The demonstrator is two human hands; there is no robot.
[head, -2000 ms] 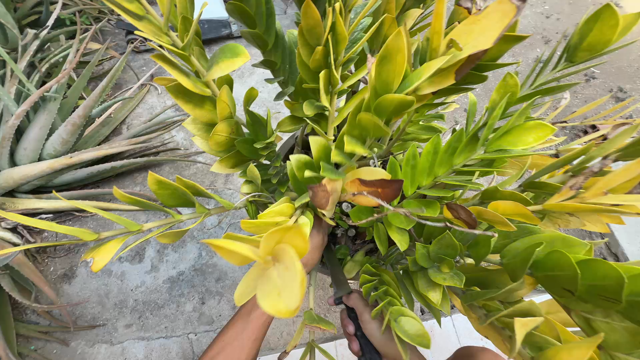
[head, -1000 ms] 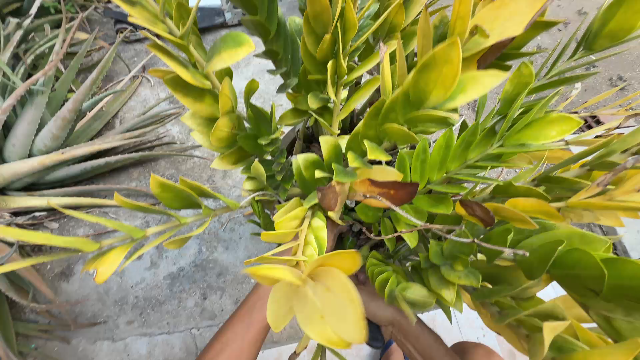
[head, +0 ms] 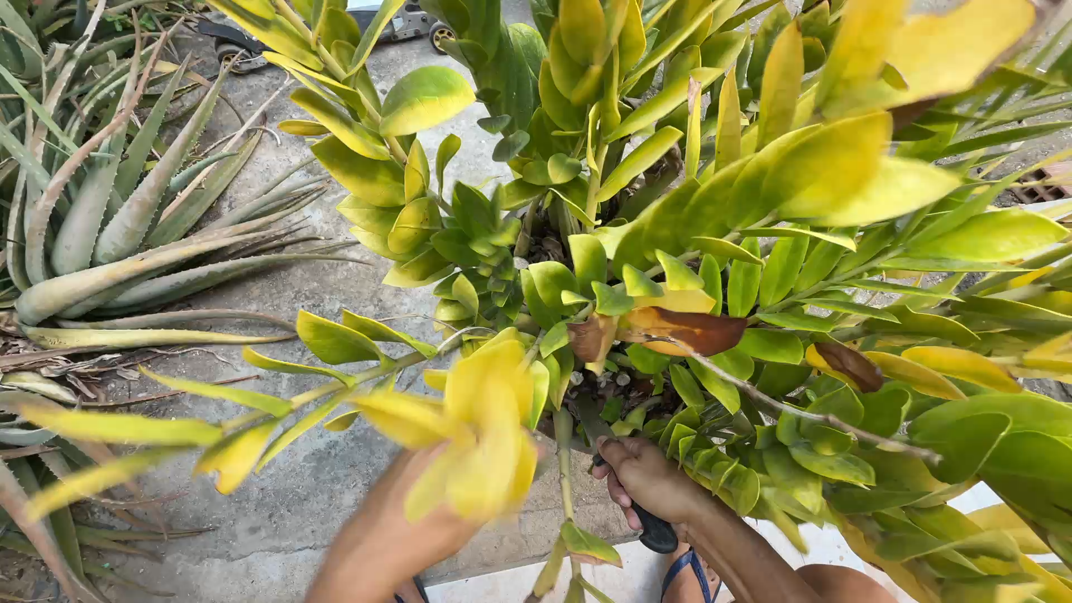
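Note:
A large ZZ plant (head: 754, 276) with green and yellow leaflets fills the middle and right. My right hand (head: 641, 477) grips the black handle of a knife (head: 595, 419), whose blade points up into the base of the stems; its tip is hidden among them. Left of it, my left hand (head: 452, 477) is mostly covered by a blurred yellow-leaved stem (head: 490, 410), so its fingers and any hold on that stem cannot be made out. Between the hands a green stem (head: 565, 477) hangs down. Brown dried leaves (head: 682, 331) lie above the knife.
Spiny aloe plants (head: 109, 218) spread over the left side beside a grey concrete floor (head: 276, 469). White tiles (head: 536, 578) run along the bottom, near a sandalled foot (head: 691, 578). A wheeled object (head: 410, 25) stands at the top. A thin dry twig (head: 821, 419) sticks out rightward.
The yellow-leaved stem has moved left and up, and my left forearm has shifted left with it. The knife, hidden by leaves one second ago, shows again in my right hand.

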